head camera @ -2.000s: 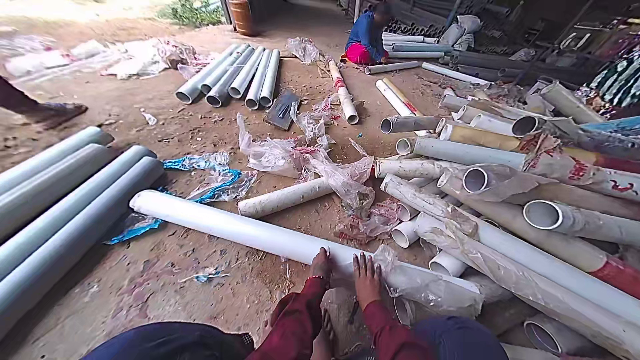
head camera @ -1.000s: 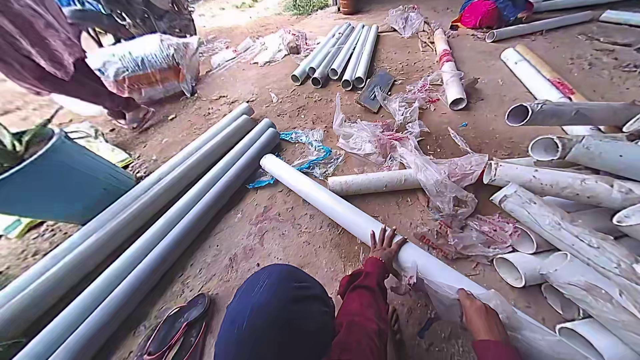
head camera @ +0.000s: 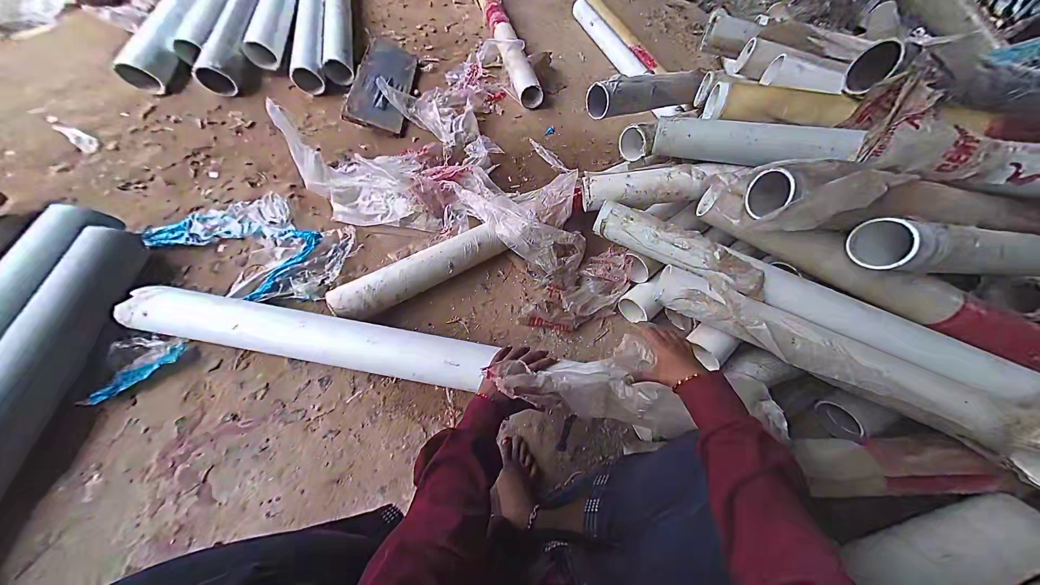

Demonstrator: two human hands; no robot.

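A long white plastic pipe (head camera: 325, 337) lies across the dirt floor in front of me, its bare end at the left. Clear plastic wrapping (head camera: 593, 390) is bunched around its right part. My left hand (head camera: 516, 374) rests on the pipe at the edge of the wrapping, fingers spread over it. At the pipe's right part my right hand (head camera: 668, 356) touches the wrapping; how firmly its fingers hold the film cannot be told. The pipe's right end is hidden under film and sleeve.
Large grey pipes (head camera: 73, 309) lie at the left, more pipes (head camera: 244, 41) at the back left. A heap of wrapped and bare pipes (head camera: 812, 301) fills the right side. Torn film (head camera: 390, 187), a short white pipe (head camera: 422, 272) and a dark flat piece (head camera: 382, 85) lie ahead.
The wrapping is now bunched around the pipe between my hands, and more of the pipe's left part shows beyond them. The view has swung back to the right and closer.
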